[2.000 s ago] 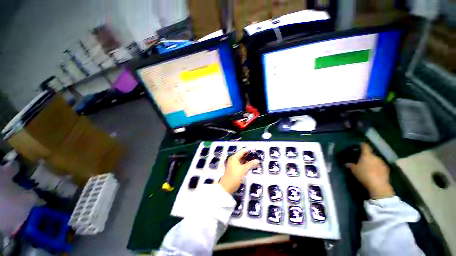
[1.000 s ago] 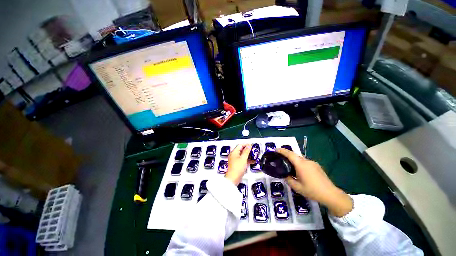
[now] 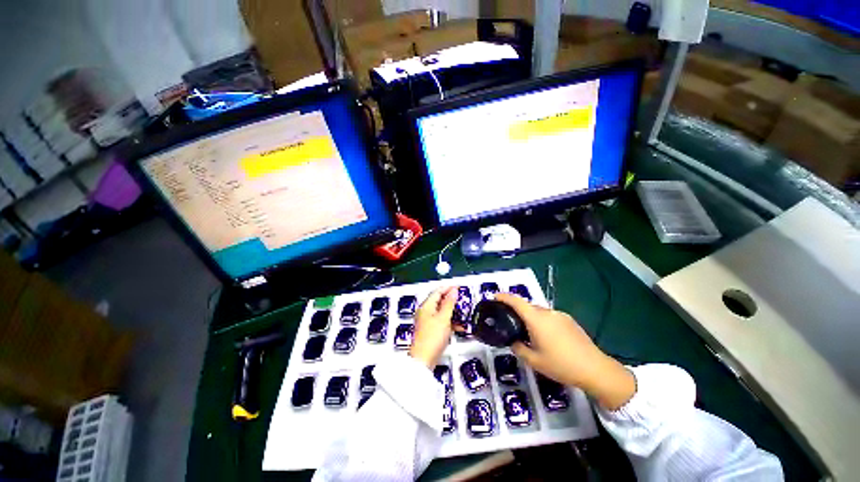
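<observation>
A white foam tray [image 3: 283, 438] lies in front of me with rows of glossy black smartwatch bodies [image 3: 480, 415] in its pockets. My left hand [image 3: 433, 325] is over the tray's upper middle, with its fingers on a smartwatch body [image 3: 463, 303] that looks raised towards upright. My right hand [image 3: 558, 346] is closed around a black handheld barcode scanner [image 3: 500, 323], its head close beside that watch body. The scanner and hands hide part of the tray. Whether they touch is not clear.
Two monitors, left [image 3: 269, 184] and right [image 3: 519, 141], stand behind the tray. A mouse [image 3: 498, 239], a round puck [image 3: 442, 268] and a red holder [image 3: 403, 237] lie below them. A yellow-tipped tool [image 3: 246, 381] lies left; a clear box [image 3: 677, 212] and pale board [image 3: 783, 311] are right.
My right hand has brought the scanner from right of the tray to beside my left hand. The right monitor's block has turned from green to yellow. The view has shifted.
</observation>
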